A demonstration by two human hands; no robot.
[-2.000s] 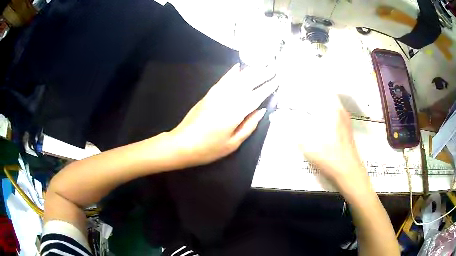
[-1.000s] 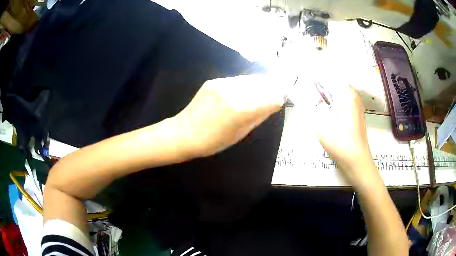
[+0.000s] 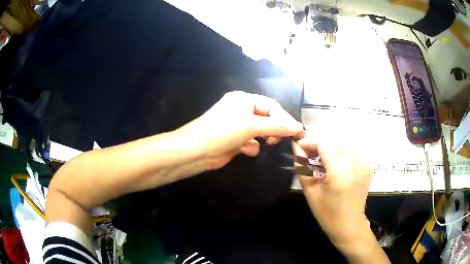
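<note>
A large black cloth covers the left side of the white table and hangs over its front edge. My left hand is over the cloth, its thumb and forefinger pinched together at the cloth's right edge. What lies between these fingertips is too small to tell. My right hand holds metal thread snips in its palm, the two blade tips apart and pointing left. Its thumb and forefinger touch or nearly touch my left fingertips. The needle area of the sewing machine is lost in glare.
The sewing machine's ribbed knob is beyond my hands. A smartphone with a dark red case lies at the right, a white cable running from its lower end. A printed ruler runs along the table's front edge.
Both hands have moved toward me from the glare by the machine and come together at the fingertips. The snips now show clearly in my right hand.
</note>
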